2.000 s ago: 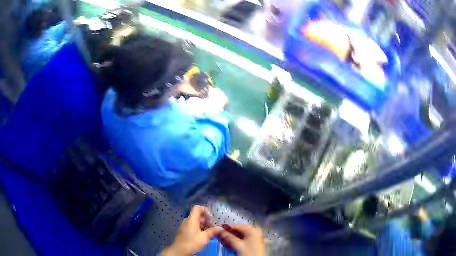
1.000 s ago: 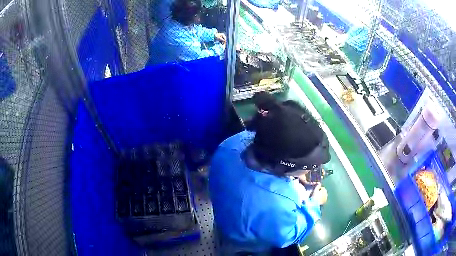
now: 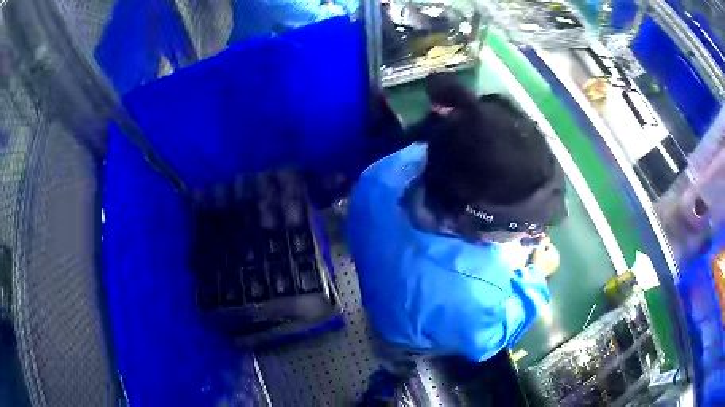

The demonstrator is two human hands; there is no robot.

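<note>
Neither of my hands is in the picture. Nearest in front of me a seated person in a blue smock (image 3: 445,278) and dark cap bends over the green bench (image 3: 568,278). The person's hand (image 3: 545,258) is raised near the face; what it holds is mostly hidden by the cap. A clear-edged parts tray (image 3: 596,362) with dark compartments lies on the bench at the lower right. A yellow-green cylinder (image 3: 620,284) lies at its far corner.
A dark slotted parts crate (image 3: 266,262) stands left of the person, beside blue panels (image 3: 254,103). A clear box (image 3: 425,44) with dark contents is beyond the person. A green conveyor belt (image 3: 592,167) runs along the right. Perforated flooring (image 3: 306,374) shows below.
My hands, seen two seconds ago at the bottom with a small part, have left the picture. The view has turned left and closer to the crate. The person still bends over the bench.
</note>
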